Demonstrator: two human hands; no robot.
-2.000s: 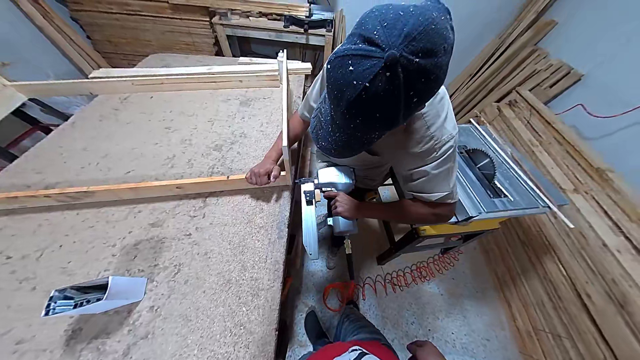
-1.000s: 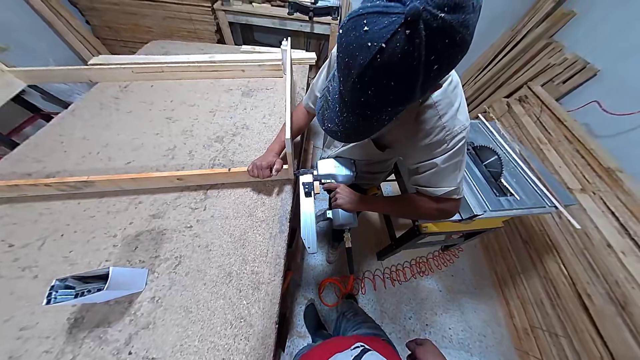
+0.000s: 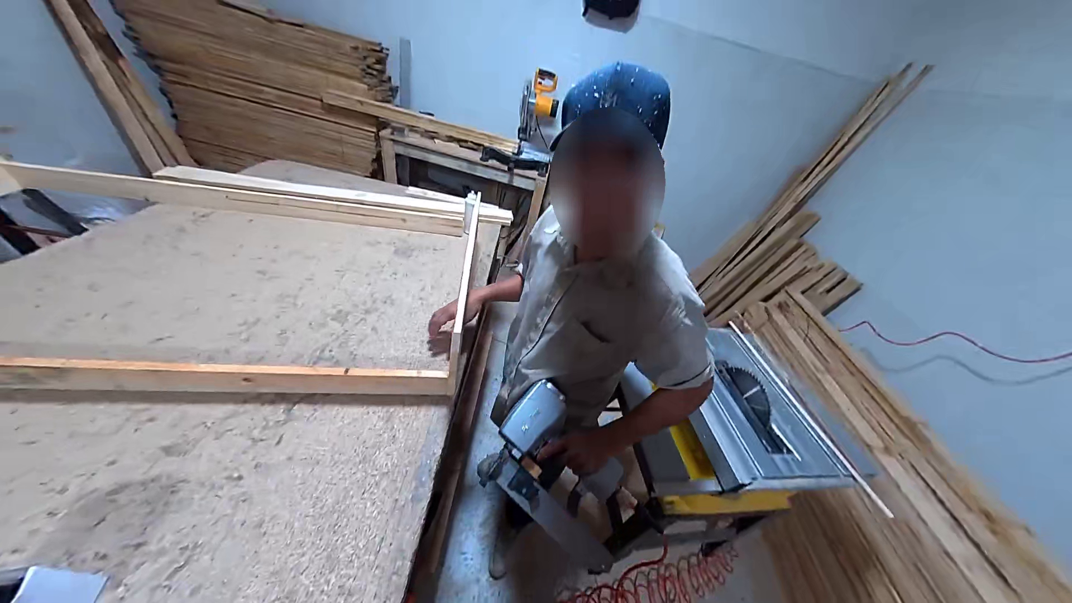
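Note:
Neither of my hands is in view. A person in a paint-spotted cap [image 3: 615, 92] and a light shirt stands at the right edge of a particleboard-topped table [image 3: 251, 486]. One hand of that person grips a pneumatic framing nailer [image 3: 536, 419], held low beside the table. The other hand reaches past a short wooden end board [image 3: 466, 293]. That board meets the end of a long wooden board [image 3: 234, 377] lying across the table. Its far end is by another long board [image 3: 310, 205]. Part of a white box [image 3: 59, 584] shows at the lower left.
A table saw [image 3: 754, 419] with its blade exposed stands behind the person, at the right. Coiled red air hose [image 3: 662, 578] lies near the floor. Stacked boards [image 3: 268, 100] fill the back left, and a miter saw [image 3: 536, 109] stands on a bench. More planks [image 3: 888, 402] lie along the right.
The view has tilted up a lot. The person has straightened up and raised the head. The nailer has moved away from the board corner, and the person's other hand has let go of that corner.

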